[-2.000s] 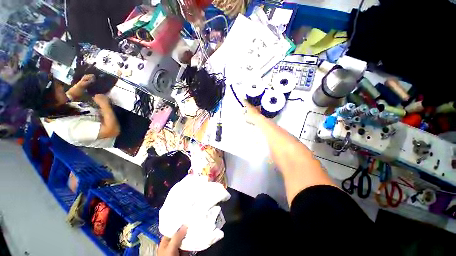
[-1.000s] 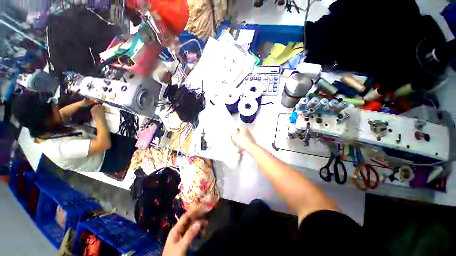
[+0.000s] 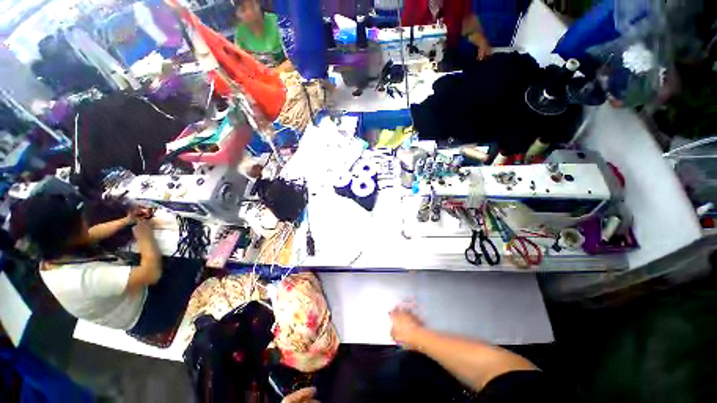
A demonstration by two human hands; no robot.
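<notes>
My right hand (image 3: 405, 326) reaches from the lower right over a long white board (image 3: 487, 303) below the table's front edge. Its fingers are blurred, and I cannot tell whether it holds anything. My left hand (image 3: 301, 396) is cut off by the bottom edge, with only part of it showing. A peach floral bundle (image 3: 305, 323) lies just above it, touching a black floral bundle (image 3: 232, 350) on its left. I cannot make out a separate white cloth.
An overlock machine (image 3: 527, 183) stands right on the white table (image 3: 354, 236). Black scissors (image 3: 482, 249) and red-handled scissors (image 3: 525, 250) hang at its edge. Thread cones (image 3: 363, 186) stand mid-table. A person (image 3: 94, 291) works at a machine (image 3: 185, 189) on the left; others sit behind.
The white cloth has left my left hand, which is now lower and mostly out of view. My right hand has moved from near the cones to the board below. The view has tilted up.
</notes>
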